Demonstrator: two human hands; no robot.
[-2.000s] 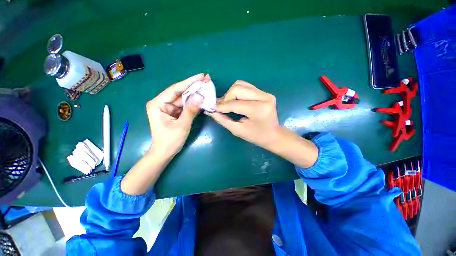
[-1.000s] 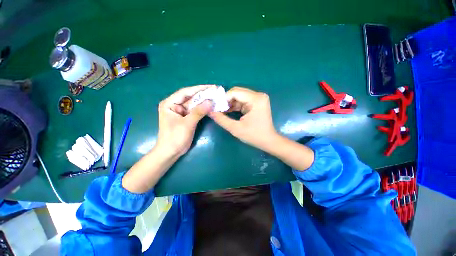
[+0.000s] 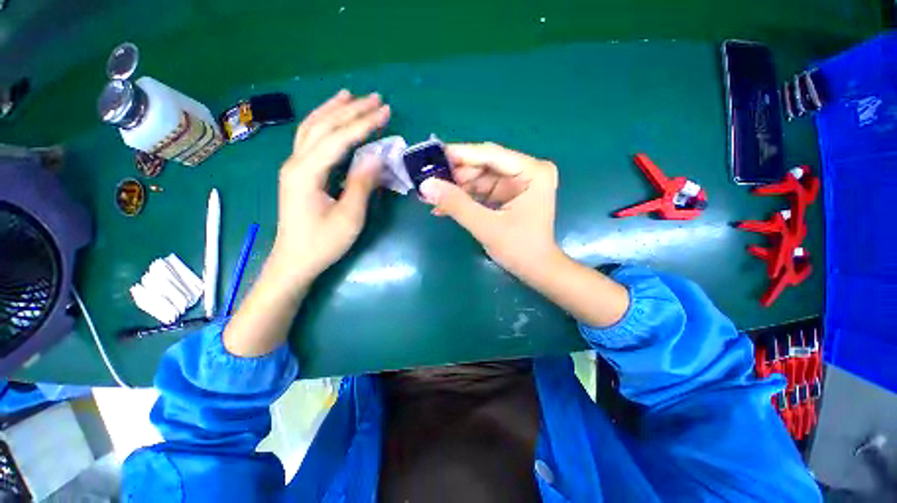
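My right hand (image 3: 502, 201) holds a small dark smartwatch body (image 3: 427, 165) above the bench, with the thumb on its lower edge and its glossy face showing. My left hand (image 3: 329, 192) is just left of it, fingers spread upward. A crumpled white wipe (image 3: 387, 163) lies between the left thumb and the smartwatch body, held at the left hand. The wipe is slightly blurred, and how the left fingers grip it is partly hidden.
The green bench (image 3: 443, 305) bears a white bottle (image 3: 177, 126), opened unit (image 3: 258, 116), small pot (image 3: 129, 196), spare wipes (image 3: 167, 289), white stick (image 3: 211, 253) and blue stick (image 3: 242, 267) left; red clamps (image 3: 673, 197), phone (image 3: 752, 113) and blue bin (image 3: 861, 216) right; fan (image 3: 34, 265) far left.
The wipe has come away from the smartwatch body, whose dark face is now uncovered. My left hand has moved left and up, and its fingers have opened out.
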